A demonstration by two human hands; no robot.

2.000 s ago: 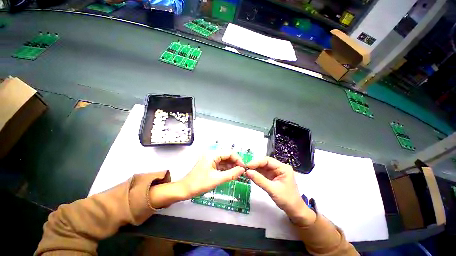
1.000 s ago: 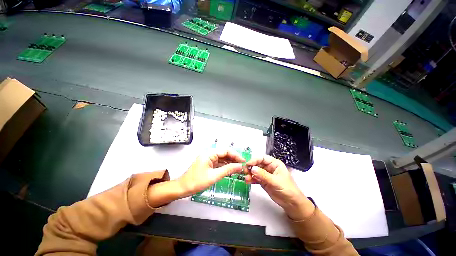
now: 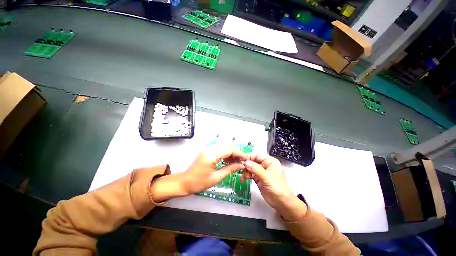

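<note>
A green circuit board panel [image 3: 234, 192] lies on white paper in front of me, partly hidden by my hands. My left hand [image 3: 212, 172] and my right hand [image 3: 265, 177] are above its upper part, thumbs and fingertips meeting. A tiny dark piece seems to sit between the fingertips, too small to make out; which hand grips it is unclear. The left black bin [image 3: 142, 121] holds small white components [image 3: 170, 122]. The right black bin [image 3: 307, 150] holds small black components [image 3: 286, 144].
The white paper [image 3: 340, 195] lies under the bins and board. Beyond it a dark green conveyor [image 3: 240, 82] carries several green boards, one [image 3: 201, 53] near its middle. Cardboard boxes stand at the left [image 3: 17, 102], the right [image 3: 422, 190] and across the belt [image 3: 342, 50].
The boards on the near part of the belt have shifted right. My hands stay together over the panel, with fingertips slightly rearranged. The view has tilted slightly.
</note>
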